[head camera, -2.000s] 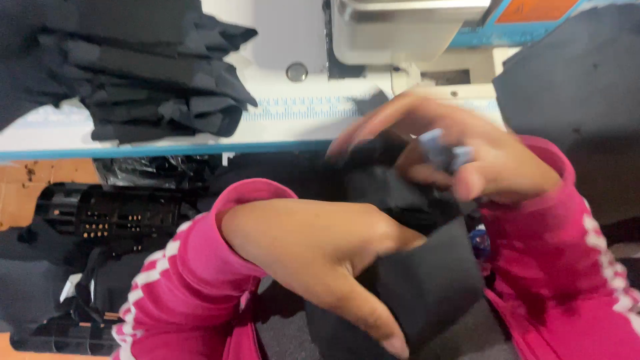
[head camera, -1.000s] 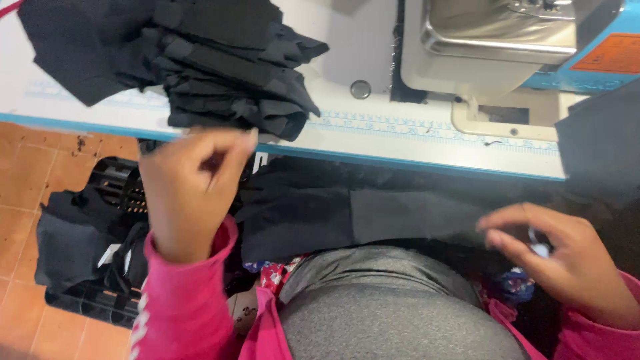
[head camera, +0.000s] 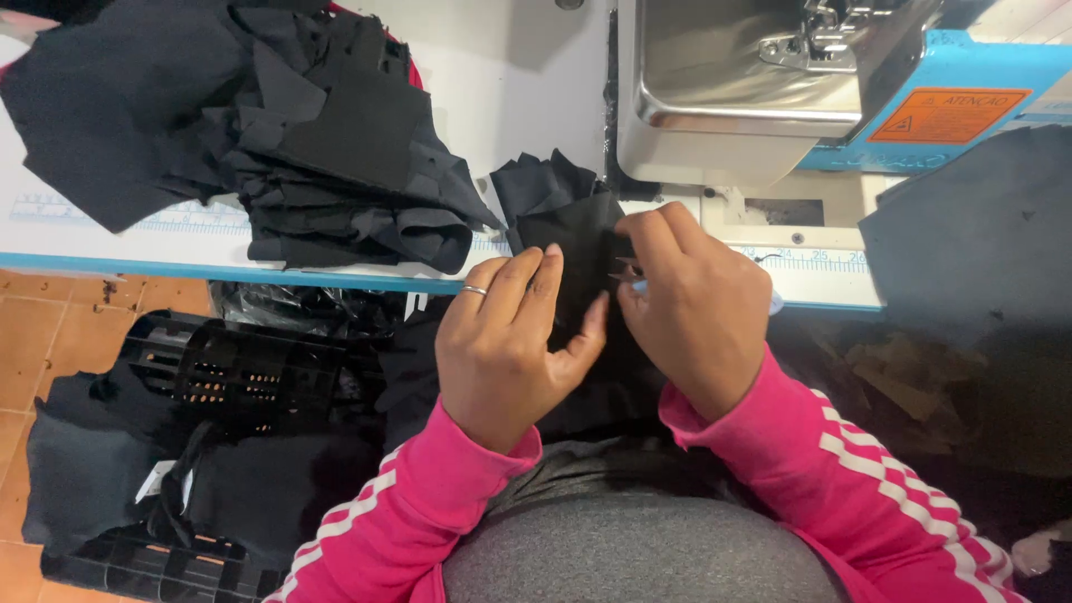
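My left hand (head camera: 511, 343), a ring on one finger, holds down a folded piece of black fabric (head camera: 578, 251) at the table's front edge, its fingers spread over the left side. My right hand (head camera: 691, 293) is at the fabric's right edge. Two small metal points, like those of thread snips (head camera: 622, 270), stick out between its fingers, with a pale blue part just visible under the palm. The fabric's bunched upper end lies on the white table, while its lower part hangs toward my lap. A large pile of black fabric pieces (head camera: 335, 142) lies to the left.
A sewing machine (head camera: 745, 142) with a metal cover stands behind my right hand. The white table (head camera: 536, 100) has a printed ruler and a blue front edge. Grey-black fabric (head camera: 971, 226) overhangs at right. Below left, a black plastic crate (head camera: 226, 360) has dark fabric draped over it.
Both hands, apart one second ago, have come together at the table's edge on the black fabric. Dark fabric that lay across the lap is now partly up on the table.
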